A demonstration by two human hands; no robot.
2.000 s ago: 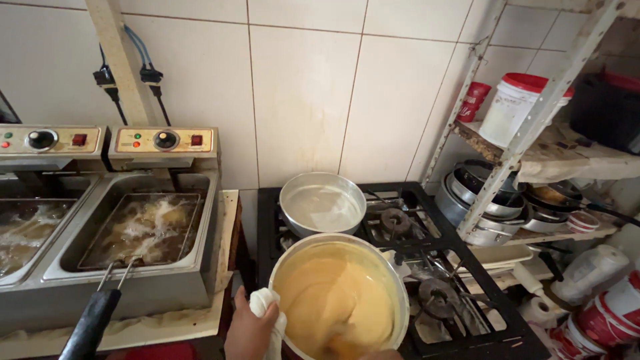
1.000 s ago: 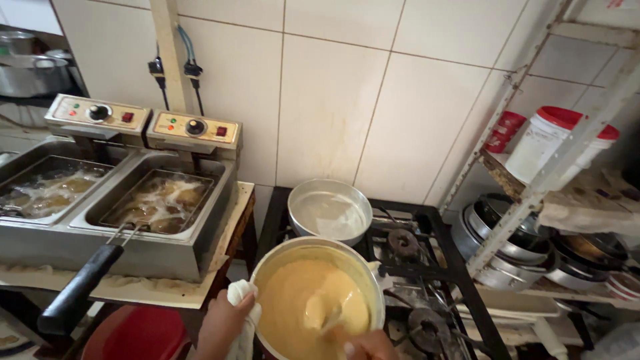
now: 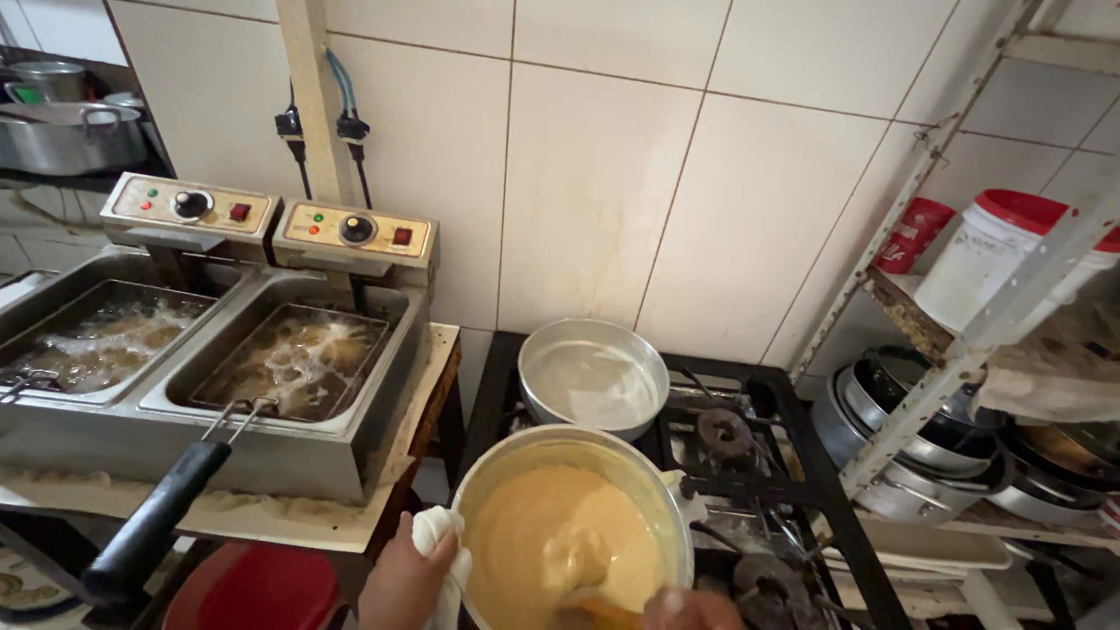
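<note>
A metal pot [image 3: 687, 534] of thick yellow-orange mixture sits at the front of the black gas stove. At its left rim, my left hand [image 3: 407, 569] grips a folded white cloth [image 3: 437, 534] against the pot. My right hand [image 3: 691, 610], partly cut off by the bottom edge, is closed at the pot's front right. A blurred utensil [image 3: 595, 608] runs from near it into the mixture; its handle is mostly hidden by the hand. Behind the pot stands a round aluminium pan [image 3: 595, 372] with a thin, pale, cloudy content.
At left, a double electric fryer [image 3: 289, 455] holds bubbling oil; its basket handle [image 3: 157, 521] juts forward. A red container [image 3: 262, 591] is below. On the right, a metal shelf [image 3: 945, 398] carries stacked pots [image 3: 910, 486] and a white bucket [image 3: 980, 262]. Bare burners [image 3: 726, 435] lie beside the pan.
The view has shifted left since the oldest frame, showing more of the fryer. The mixture's surface pattern has changed, and my right hand is seen more fully than two seconds ago.
</note>
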